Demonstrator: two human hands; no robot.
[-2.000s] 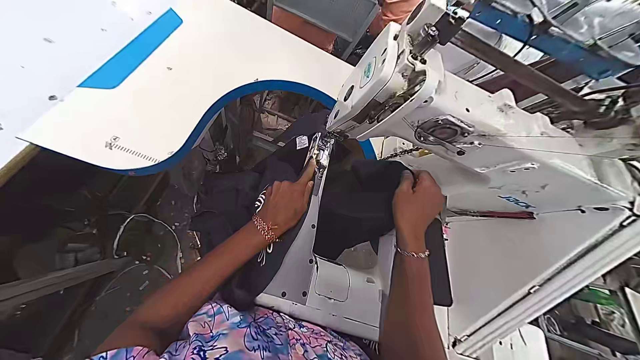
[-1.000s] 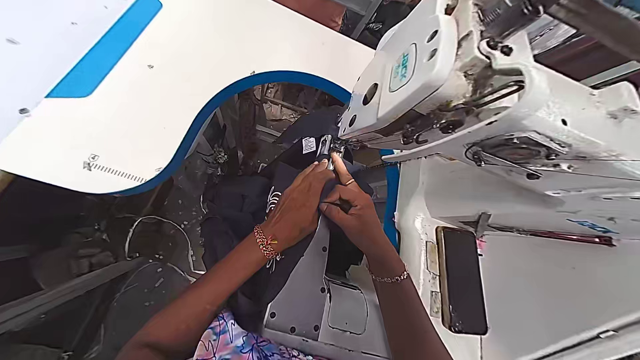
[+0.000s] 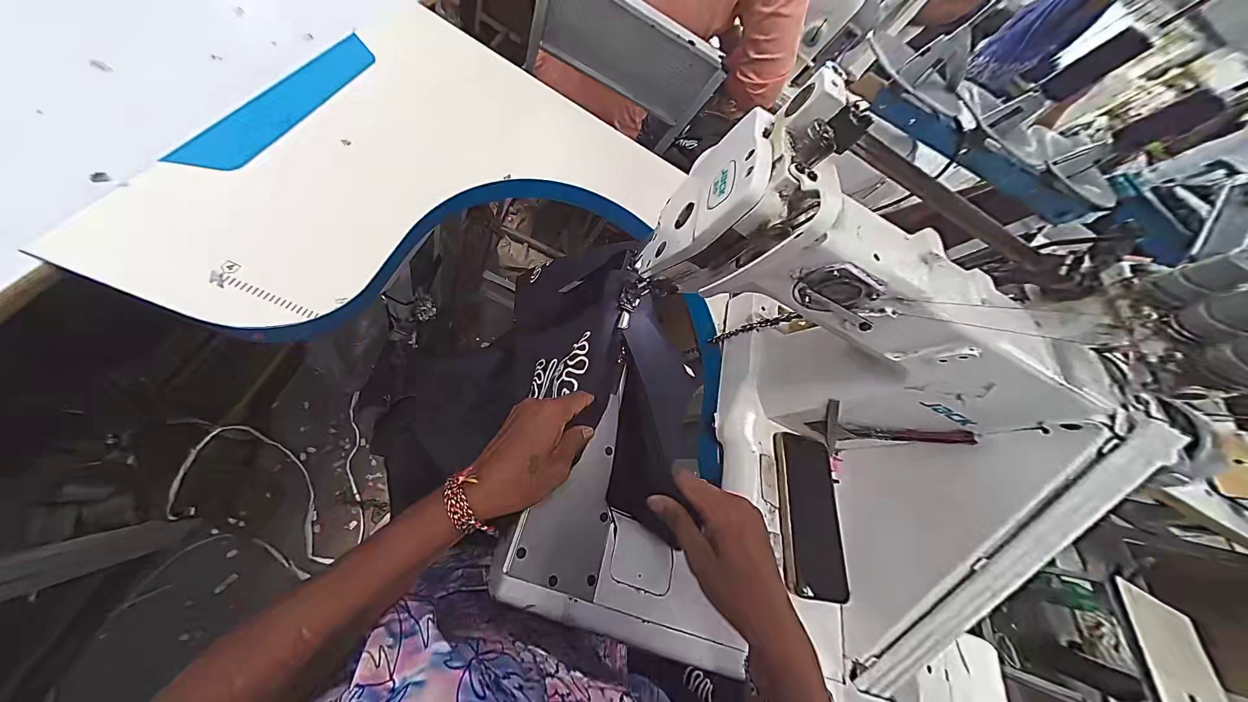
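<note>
Dark navy fabric [image 3: 468, 375] with a white printed pattern runs under the presser foot [image 3: 629, 297] of a white Jack sewing machine [image 3: 877, 278]. My left hand [image 3: 536, 448] lies on the fabric left of the seam, its fingers pressing the cloth near the print. On the right, my right hand [image 3: 717, 531] pinches the near end of a dark fabric flap [image 3: 648, 439] between thumb and fingers. Both hands are on the near side of the needle area, apart from each other. The needle itself is too small to make out.
A phone [image 3: 814, 517] lies on the machine bed, beside a thin reddish tool [image 3: 907, 436]. At the left is a white table with a blue curved edge [image 3: 419, 239]. A person in an orange top [image 3: 770, 49] is beyond it. Threads cross behind the machine head.
Both hands have moved from close by the presser foot down toward me and apart. The right hand now holds the flap's near end. The view has shifted.
</note>
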